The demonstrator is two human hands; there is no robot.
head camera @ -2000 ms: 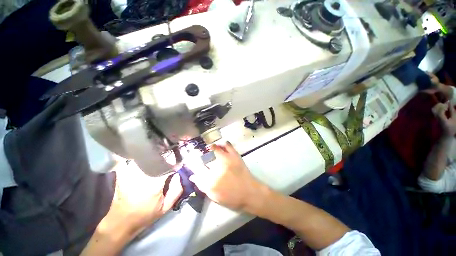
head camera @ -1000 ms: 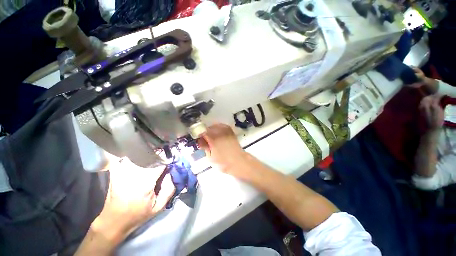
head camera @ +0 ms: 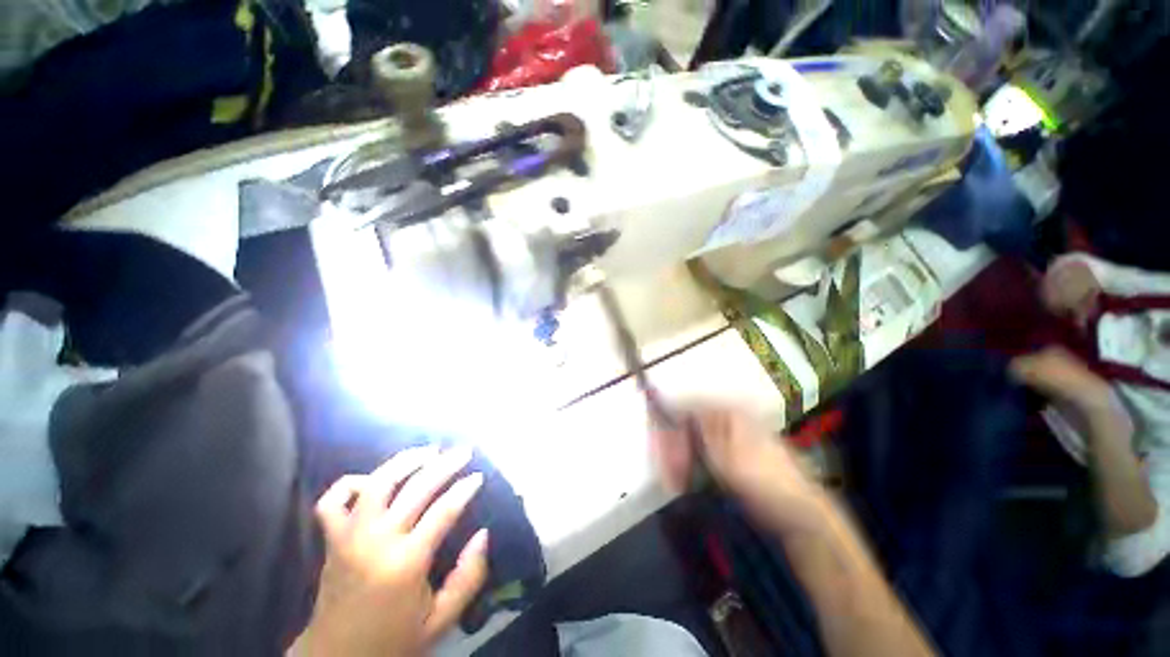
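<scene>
The grey garment (head camera: pixel 180 449) lies at the left of the machine and in front of it, with a dark navy part (head camera: pixel 507 539) near the table's front edge. My left hand (head camera: pixel 398 546) lies on this dark cloth with its fingers spread. My right hand (head camera: pixel 725 456) is blurred, over the table's front edge, around a long thin dark tool (head camera: pixel 629 340) that looks like the small scissors. The tool points up towards the machine head. Glare from the lamp hides the needle area and the cloth there.
The cream sewing machine (head camera: pixel 667 186) stands behind my hands. Large shears (head camera: pixel 488 161) rest on its head. A green patterned strap (head camera: pixel 770 347) wraps its base. Another person's arm (head camera: pixel 1091 411) shows at the right. Dark cloth (head camera: pixel 128 103) and a red bundle (head camera: pixel 552 49) are behind.
My left hand has moved down and right and lies spread on the cloth. My right hand has moved away from the needle, and the black-handled scissors are gone from under the machine arm.
</scene>
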